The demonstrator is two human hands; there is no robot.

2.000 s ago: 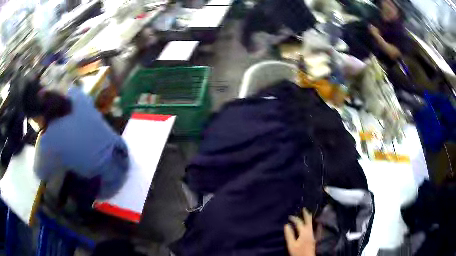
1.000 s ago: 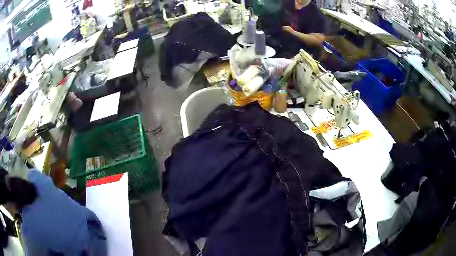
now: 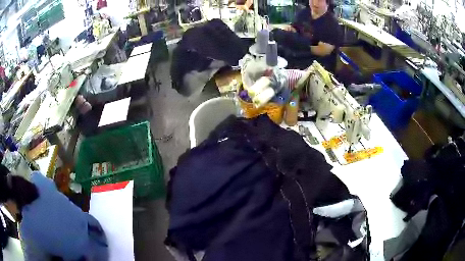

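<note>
A large heap of dark navy and black garment pieces (image 3: 229, 188) lies right in front of me, over the left part of a white sewing table (image 3: 375, 188). Pale stitch lines run down its dark right side, and grey and white lining shows at its lower right. A sewing machine (image 3: 339, 104) stands on the table beyond the heap, with orange-yellow strips by its needle. More dark pieces with a grey panel (image 3: 433, 204) lie at the right edge. Neither of my hands is in the picture.
A white chair back (image 3: 211, 114) stands behind the heap. A green crate (image 3: 120, 158) and a red-ended white bench (image 3: 114, 219) are at left, beside a person in blue (image 3: 61, 219). Another person (image 3: 318, 30) sits beyond the machine. A blue bin (image 3: 395, 94) stands at right.
The hand on the heap two seconds ago is out of the picture. The view has swung right, bringing the machine into clear view. The heap keeps much the same shape.
</note>
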